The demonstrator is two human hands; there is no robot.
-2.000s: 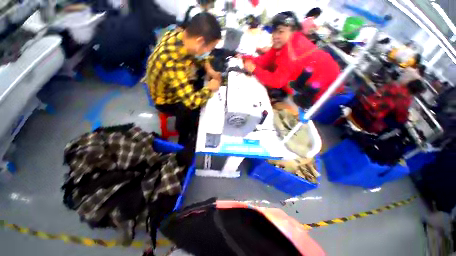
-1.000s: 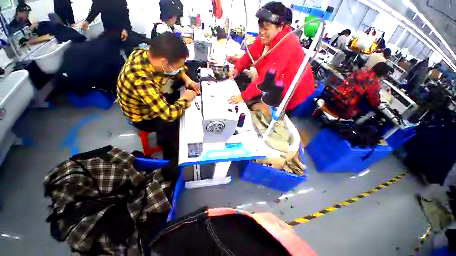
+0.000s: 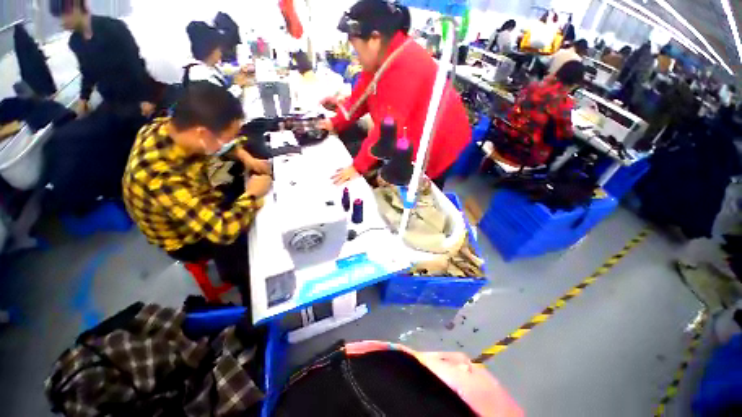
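Neither of my hands is in the picture. Black cloth with pale stitching and a pink-coral edge (image 3: pixel 382 379), which looks like my own clothing, shows at the bottom centre. Nearest in front, a dark plaid garment heap (image 3: pixel 138 366) lies over a blue bin (image 3: pixel 275 366) at the lower left. A white lockstitch machine (image 3: pixel 307 208) stands on a white table (image 3: pixel 358 281) with a blue label. Dark thread spools (image 3: pixel 356 211) stand beside the machine. Olive-khaki pieces (image 3: pixel 427 224) lie in a tray and blue bin right of the table.
A person in yellow plaid (image 3: pixel 175 183) sits at the table's left; a person in red (image 3: pixel 415 106) stands behind it. Blue bins (image 3: pixel 533 224) with dark cloth stand right. Yellow-black tape (image 3: pixel 569 297) crosses the floor. Dark bundles (image 3: pixel 679 179) lie far right.
The view has turned right, so the table, the seated person and the plaid heap sit further left. The person in red, bent over at first, now stands more upright and looks toward the left.
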